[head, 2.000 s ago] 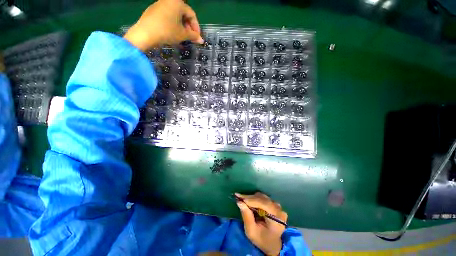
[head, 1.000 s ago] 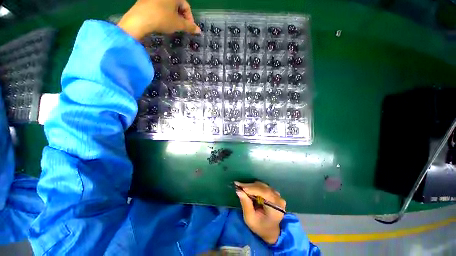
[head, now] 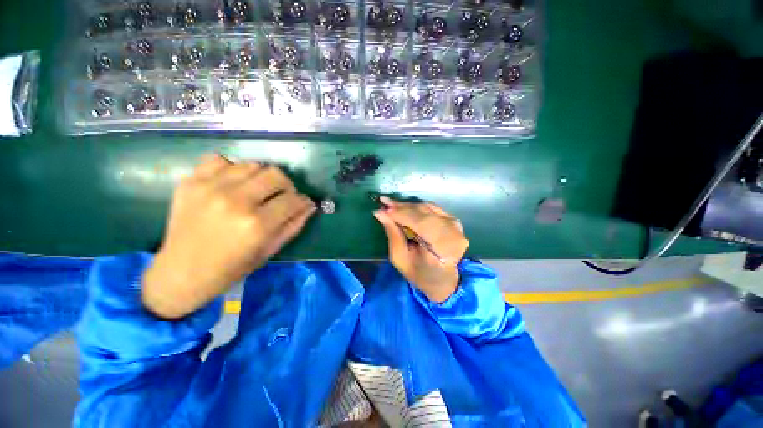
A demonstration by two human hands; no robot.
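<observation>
My left hand (head: 234, 219) is above the green mat at centre left. Its fingertips pinch a small round metallic component (head: 327, 206). My right hand (head: 425, 242) is to the right of it and holds thin dark tweezers (head: 416, 238) with a yellowish middle, the tip pointing up and left. The two hands are apart. A loose heap of small black rings (head: 358, 168) lies on the mat just beyond and between the hands. The clear compartment tray (head: 326, 134) lies behind the heap, with dark shiny components in its pockets. Its far part is cut off by the frame's top edge.
A white packet (head: 12, 94) lies left of the tray. A black equipment box (head: 673, 142) with a pale cable (head: 711, 184) stands at the right edge. A brownish-grey patch (head: 550, 210) is on the mat at the right. The mat's front edge runs just before my hands.
My left hand has come back from the tray's far rows to the near side and now pinches a component in view. The view has tilted down. My right hand still holds the tweezers.
</observation>
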